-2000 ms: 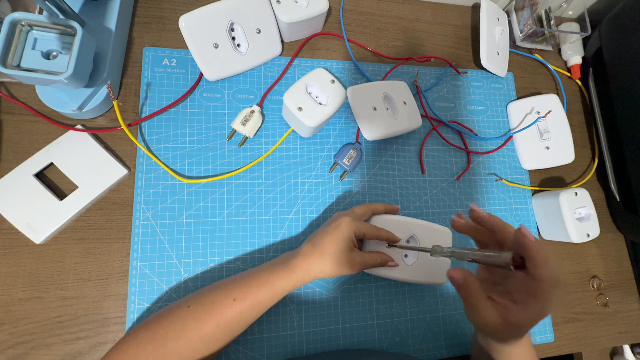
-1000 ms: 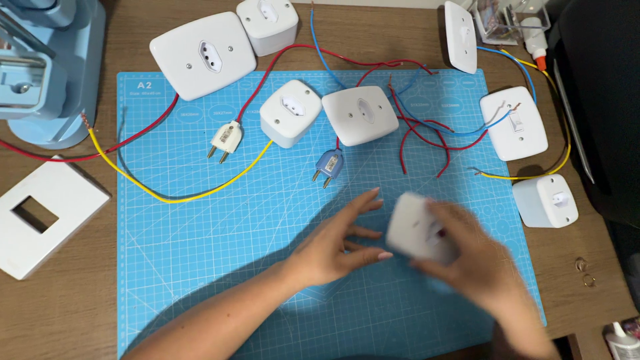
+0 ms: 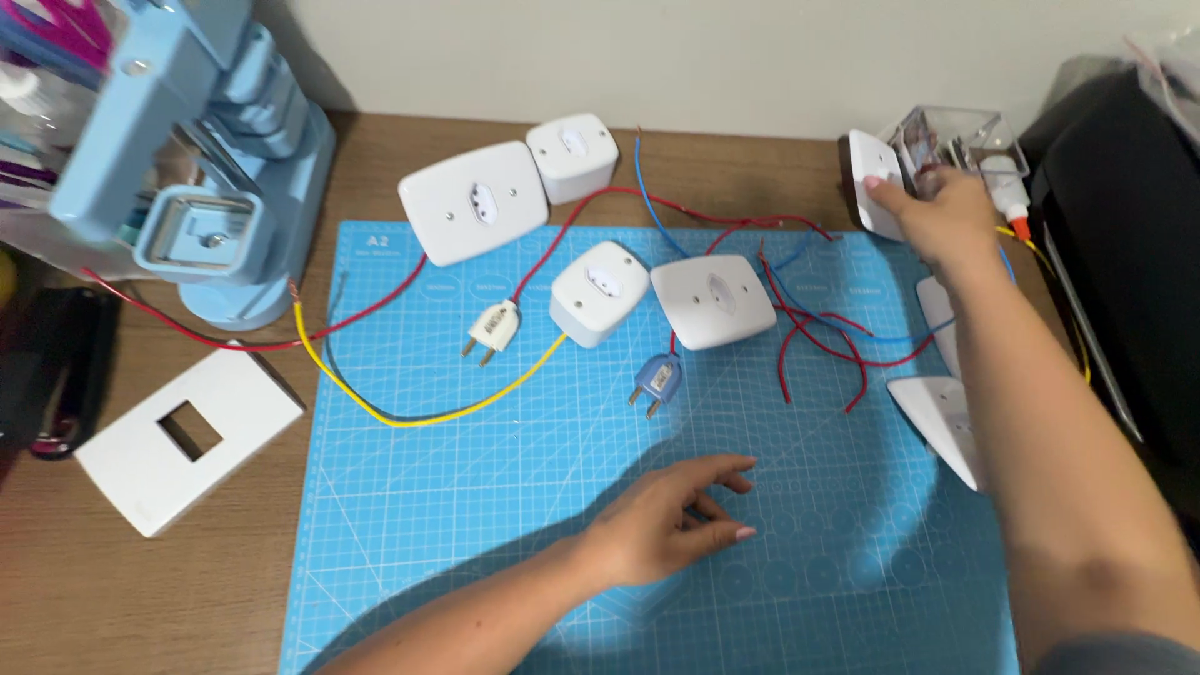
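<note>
My left hand (image 3: 667, 525) hovers over the blue cutting mat (image 3: 450, 525), its fingers apart and nothing in them. At the back right, my right hand (image 3: 942, 211) reaches to a white switch plate (image 3: 874, 183) beside the clear plastic box (image 3: 980, 136); its thumb is at the plate, and whether it grips it I cannot tell. Beneath my right forearm, a white outlet box (image 3: 942, 427) lies tilted, partly hidden. Near the mat's middle top are two outlet boxes, one with a yellow wire (image 3: 600, 291) and one among red and blue wires (image 3: 717, 300). A white plug (image 3: 494, 325) and a blue plug (image 3: 659, 378) lie near them.
A large outlet box (image 3: 476, 202) and a small one (image 3: 574, 157) stand at the back. On the left are a light blue press-like device (image 3: 258, 187) and a white plate with a square opening (image 3: 192, 436). A white bottle with an orange tip (image 3: 1006, 192) is at the right.
My right hand has gone from the mat to the back right. The outlet box it held over the mat now appears to lie tilted at the right. The screwdriver seen earliest is out of sight.
</note>
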